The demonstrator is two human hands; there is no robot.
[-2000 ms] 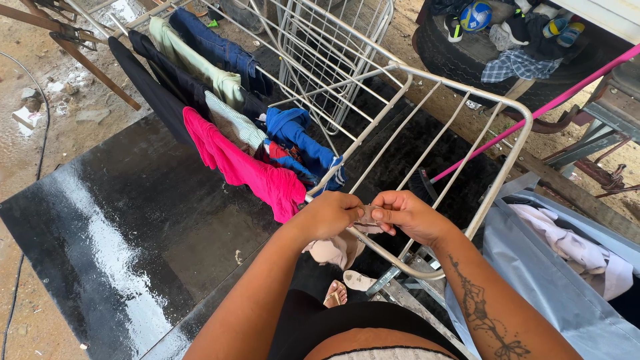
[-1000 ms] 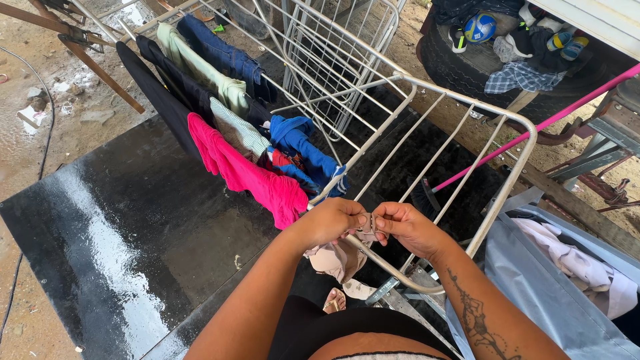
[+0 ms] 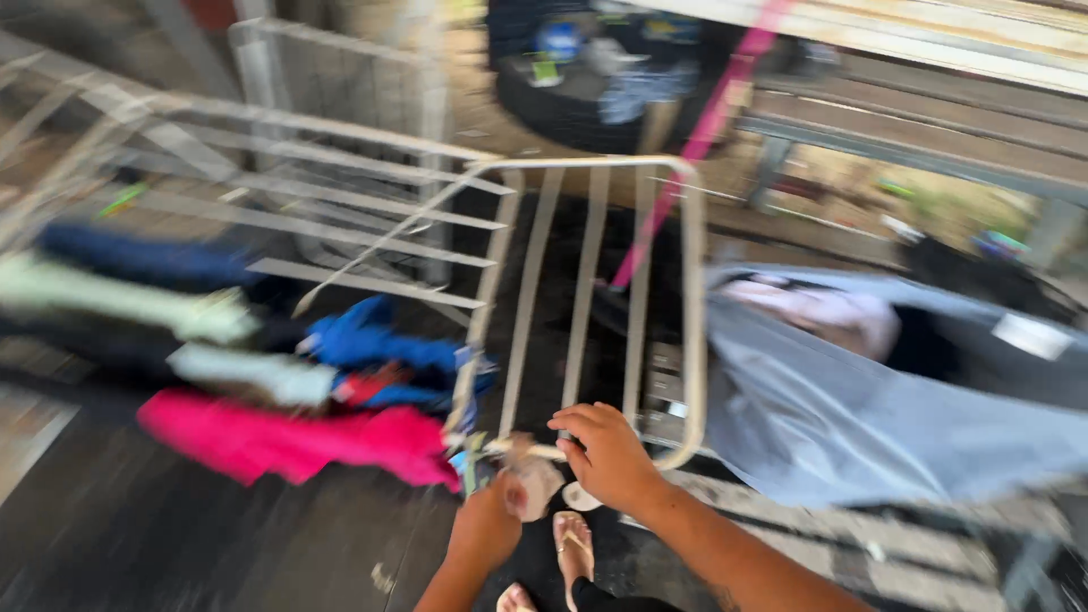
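My left hand is at the near left corner of the white metal drying rack's end wing, against a beige cloth item; blur hides whether its fingers grip it. Just right of it, my right hand hovers over the wing's near bars, fingers apart and holding nothing. To the left on the rack hang a bright pink garment, a blue garment with red, a pale blue one, a light green one and a dark blue one.
A grey fabric bag holding pale and dark clothes stands right of the rack. A pink pole slants behind the wing. Beyond are a large black tire with items in it and a bench. My sandalled feet are below.
My hands were together at the beige cloth on the rack's bar; now they are apart, the right one off the cloth with its fingers spread. The view has swung to the right.
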